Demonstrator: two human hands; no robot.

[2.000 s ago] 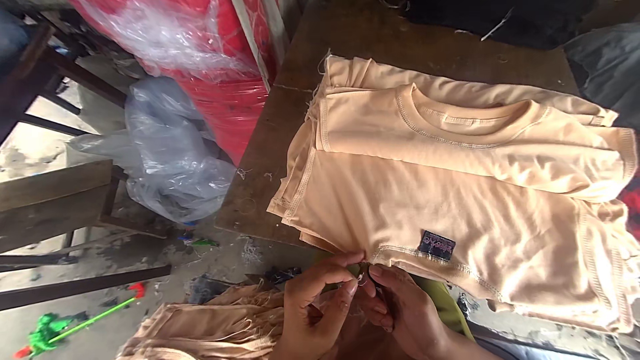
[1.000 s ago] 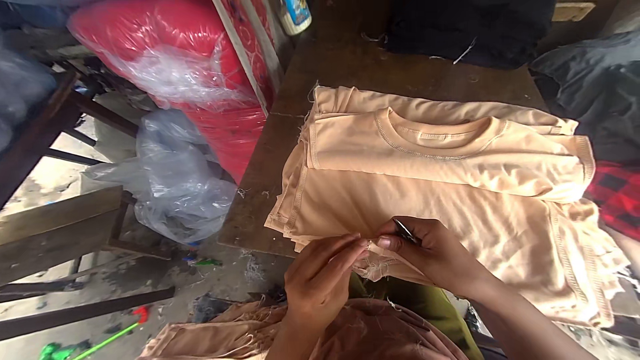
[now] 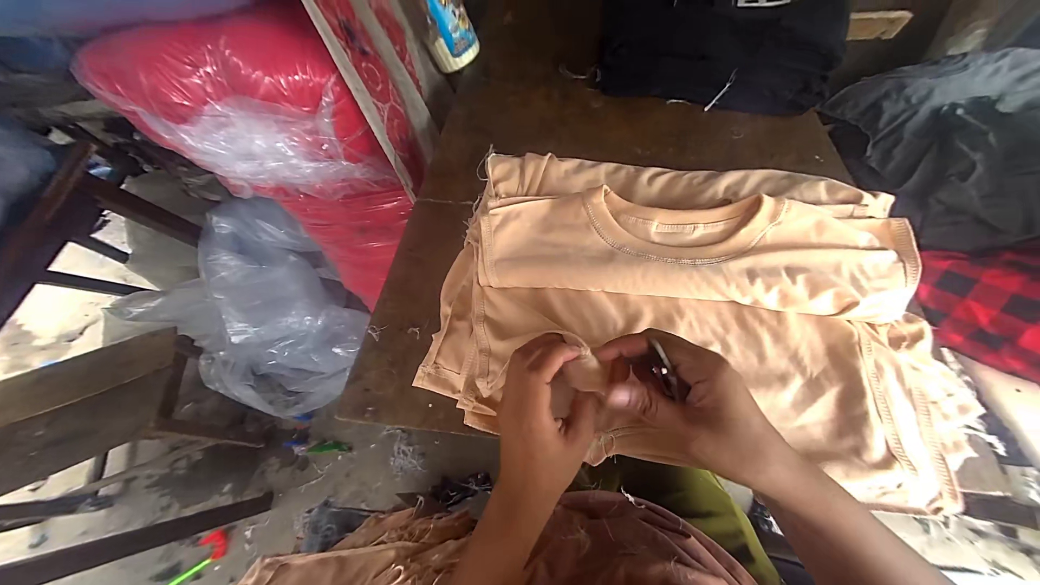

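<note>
A stack of peach-coloured T-shirts lies on a brown wooden table, the top one with its ribbed round collar at the far side. Over its near edge, my left hand pinches a seamed edge of peach fabric between thumb and fingertips. My right hand touches the same fabric with thumb and index finger, close to my left. A small dark metal tool, perhaps thread snips, sits in my right palm, mostly hidden by the fingers. More peach cloth with loose threads lies across my lap.
Folded black cloth lies at the table's back, and a bottle stands at its back left corner. Red bundles in clear plastic and a plastic bag are left of the table, beside wooden furniture. Dark grey cloth is at right.
The fabric edge near the dark label, seen two seconds ago, is lifted in my hands, and that label no longer shows. My hands have moved up over the stack's near edge.
</note>
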